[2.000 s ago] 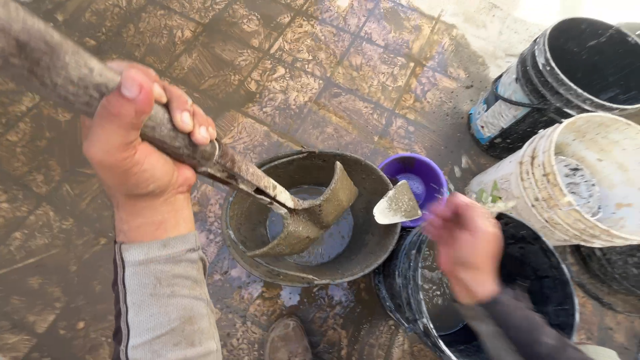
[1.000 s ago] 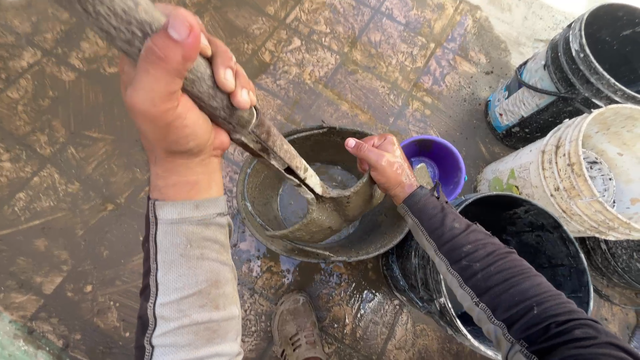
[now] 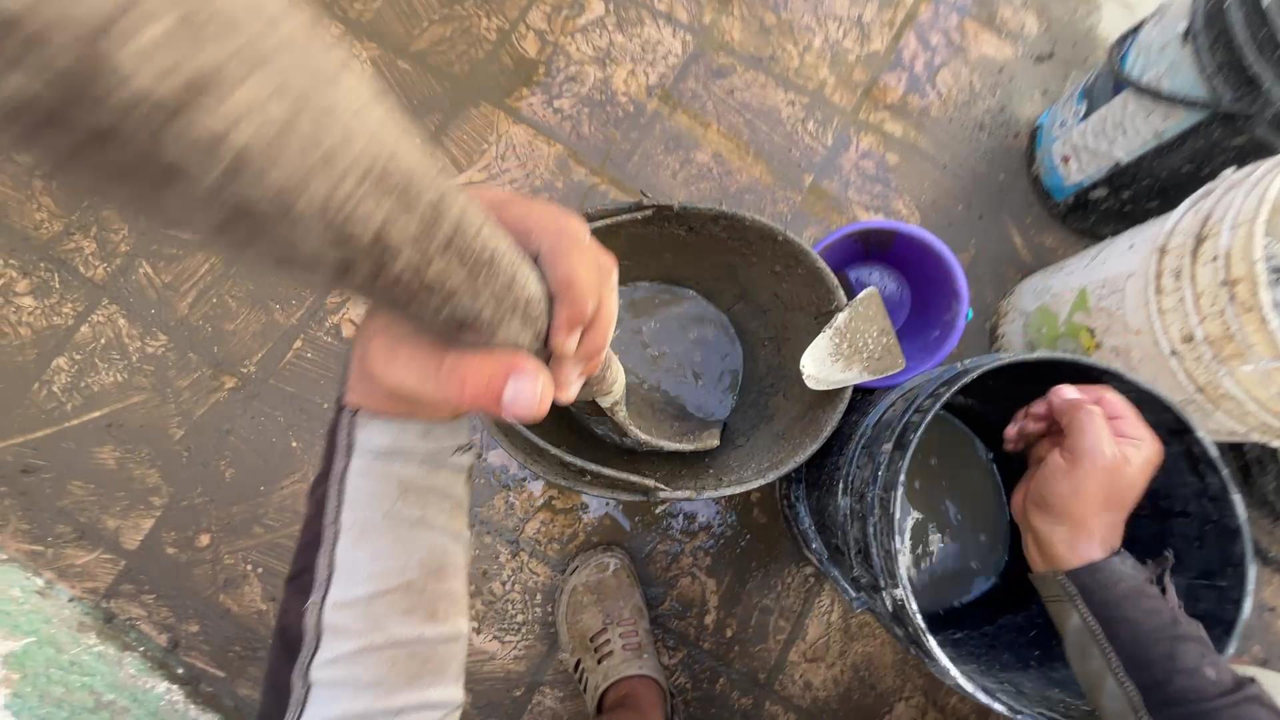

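My left hand (image 3: 490, 320) grips the thick wooden handle of a shovel (image 3: 300, 180), whose muddy metal blade (image 3: 650, 425) dips into a dark, mud-coated bucket (image 3: 790, 290). Murky water (image 3: 680, 340) lies at the bottom of that bucket. My right hand (image 3: 1085, 475), fingers curled, is over the mouth of a black bucket (image 3: 1190, 560) that holds greyish liquid (image 3: 950, 515); whether anything is inside the fingers cannot be seen. A small trowel blade (image 3: 855, 345) coated with grey material rests at the bucket's right rim, beside a purple plastic bowl (image 3: 925, 290).
A dirty white bucket (image 3: 1110, 290) and a black bucket with a blue and white label (image 3: 1120, 130) stand at the right. A clog-shod foot (image 3: 610, 630) is on the wet, muddy tiled floor (image 3: 700, 100). A greenish surface (image 3: 70, 650) shows at the lower left.
My right hand has left the shovel blade and moved right, over the black bucket. The shovel has turned in my left hand, and its blade now sits lower inside the muddy bucket.
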